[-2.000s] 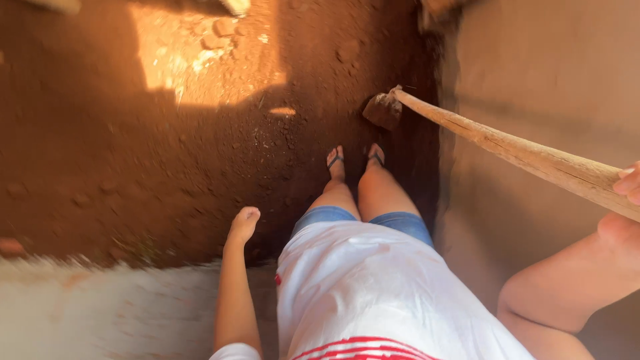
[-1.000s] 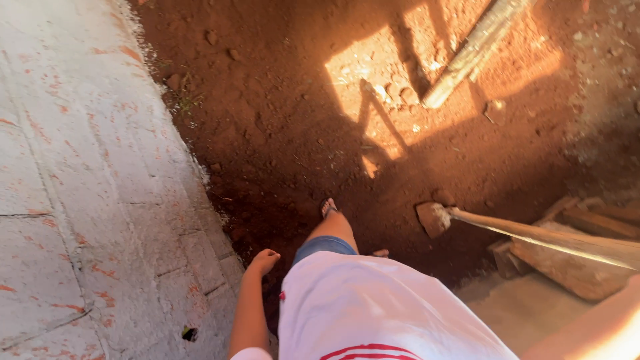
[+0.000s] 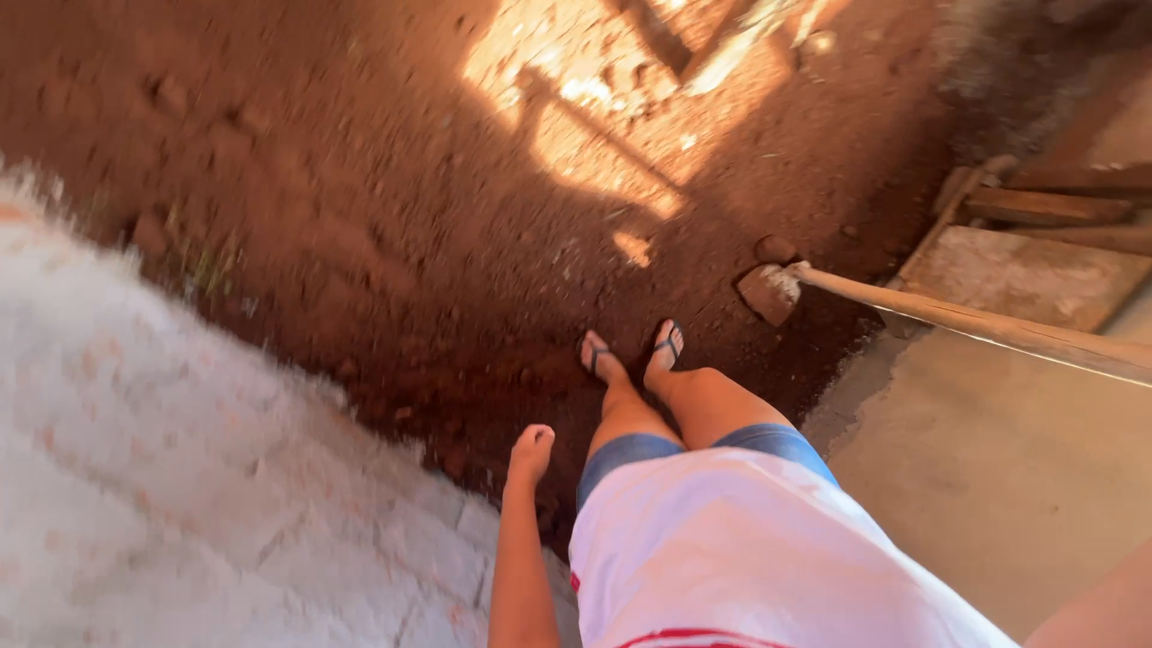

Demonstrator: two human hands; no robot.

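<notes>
A hoe with a long wooden handle [image 3: 981, 319] reaches in from the right edge of the head view. Its soil-covered metal blade [image 3: 769, 292] is at or just above the red earth, to the right of my sandalled feet. My right hand lies outside the picture; only a blurred part of that arm shows at the lower right corner. My left hand [image 3: 531, 450] hangs beside my left thigh, fingers curled in and nothing visible in them, near the whitish block wall.
A whitish block wall [image 3: 225, 468] runs along the left. At the right stand a smooth plastered wall [image 3: 999, 459] and stacked boards [image 3: 1035, 274]. A pole [image 3: 742, 45] lies in the sunlit patch ahead. Small clods and a grass tuft [image 3: 202, 261] dot the earth.
The view has turned strongly between frames. Both feet now show side by side, where one was mostly hidden a second ago. My right hand, partly visible two seconds ago, is out of the picture.
</notes>
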